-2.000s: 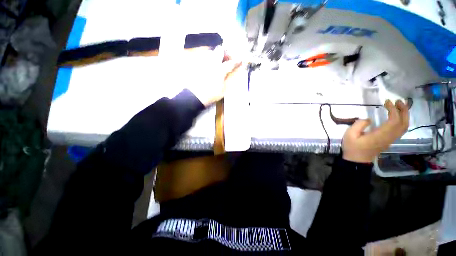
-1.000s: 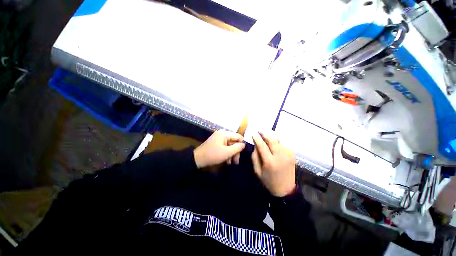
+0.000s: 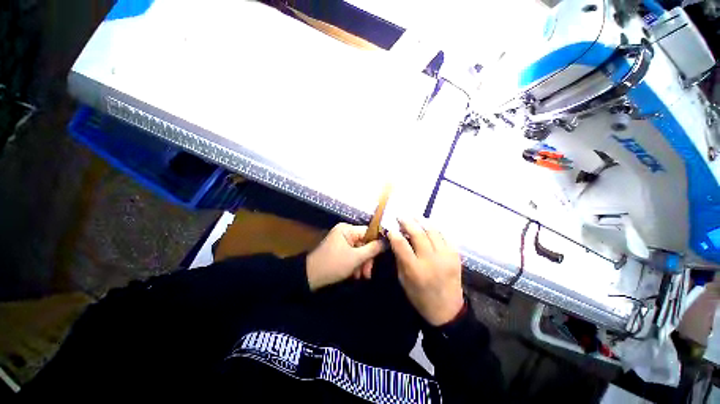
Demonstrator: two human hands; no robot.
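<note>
My left hand is at the table's front edge, its thumb and fingers closed on a narrow tan piece that sticks up from them. My right hand is just right of it, fingertips close to the same piece; whether they grip it is unclear. A dark-and-tan sewn piece lies at the table's far edge. The presser foot area of the sewing machine is beyond my right hand, with a dark line running from it towards my hands. A larger tan piece lies on my lap.
Orange-handled snips lie under the machine arm. A brown curved item with a dark cord lies near the front edge, right of my hands. A blue basket is below the table's left edge. A white tray is under the right side.
My hands came from the machine and the table's right side together at the front edge. Since one second ago, more of the tan piece shows above my left fingers. The view has turned.
</note>
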